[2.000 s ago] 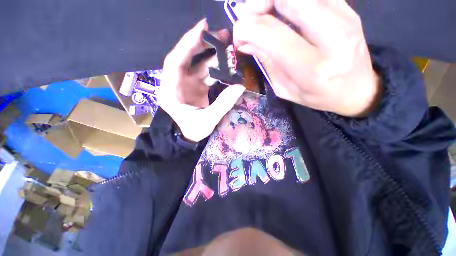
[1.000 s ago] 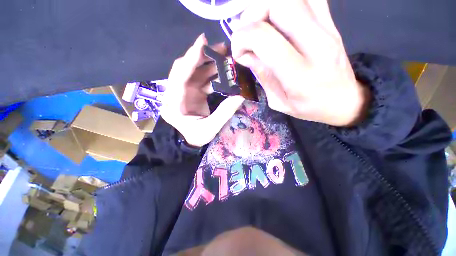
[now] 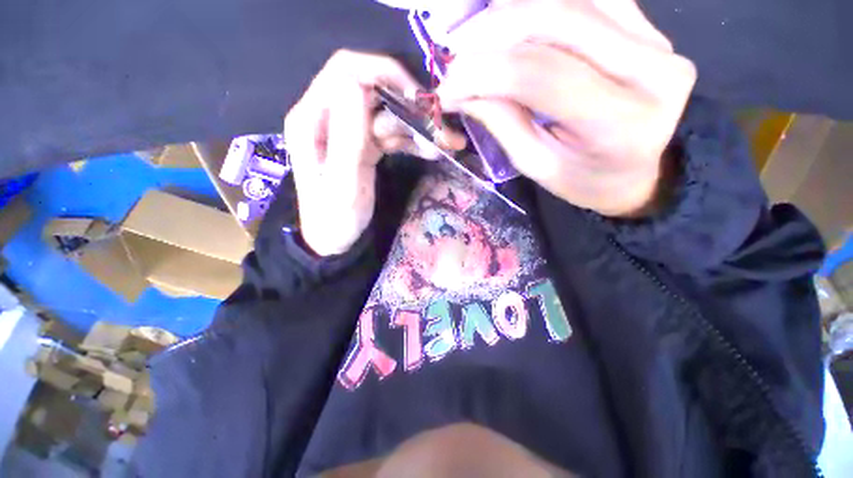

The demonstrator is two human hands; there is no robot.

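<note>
My left hand holds a thin dark unit by its edge, seen nearly edge-on, with a pale strip running down to the right. My right hand grips a pale lavender-white plastic body, cut off by the top edge. Thin red wires run between the two parts at the fingertips. A narrow dark, glossy piece with a pale rim shows below my right fingers; whether it belongs to the pale body is unclear. The right fingers hide much of the work.
The dark bench top crosses the upper view. An open carton lies on the blue floor at left. Pale lavender parts sit in another carton beside my left hand. More cartons are at lower left and one at right.
The dark unit has turned from showing its wider side to nearly edge-on. The red wires show more. The pale round part has moved up, mostly out of view. My left fingers have shifted.
</note>
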